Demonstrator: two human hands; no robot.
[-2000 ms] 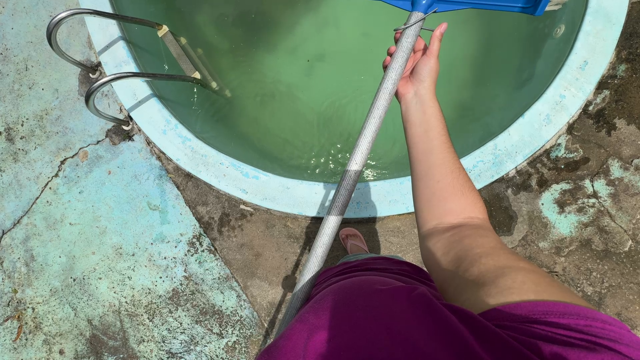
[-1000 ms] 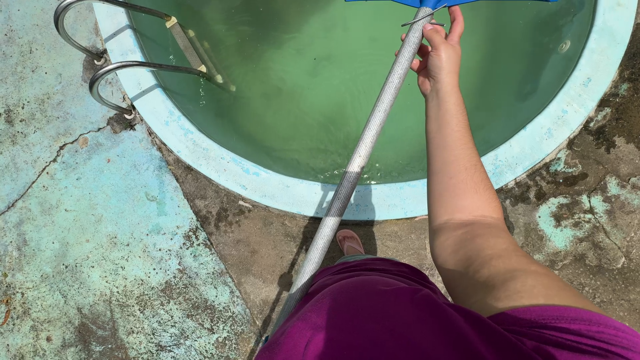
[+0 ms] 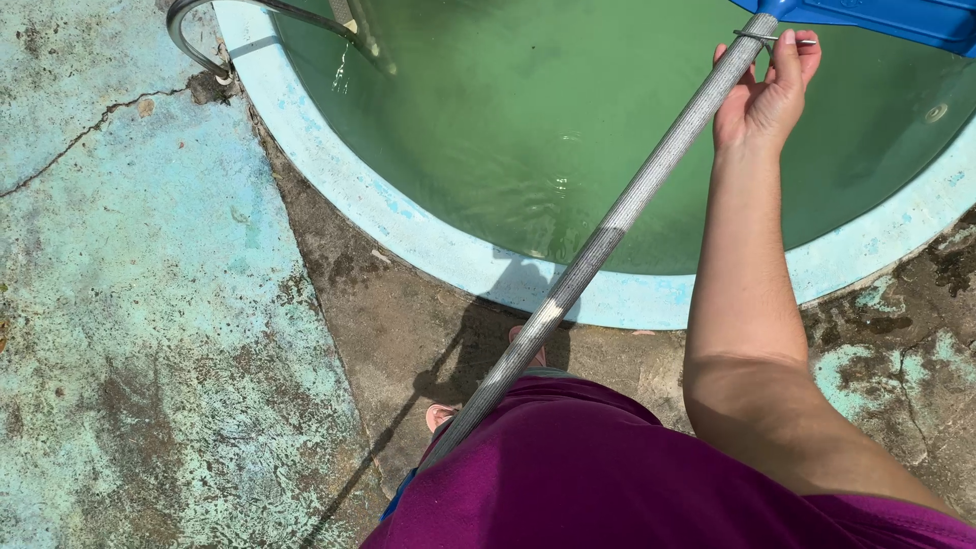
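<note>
A long ribbed metal pole runs slantwise from beside my purple shirt up to a blue plastic pool skimmer frame at the top right. Near the skimmer, a thin wire is wrapped round the pole's upper end. My right hand, palm up, is at that end, with thumb and forefinger pinching the wire's free end. The other fingers are partly hidden behind the pole. My left hand is out of view. At the bottom, a bit of blue material shows beside the shirt and the pole's lower part.
Green water fills a round pool with a pale blue rim. A metal ladder rail stands at the upper left. Cracked, paint-worn concrete lies to the left. My feet in pink sandals are close to the rim.
My right hand has turned at the pole's upper end, and its thumb and forefinger have closed on the wire. The blue skimmer has tilted, its right side now lower in view.
</note>
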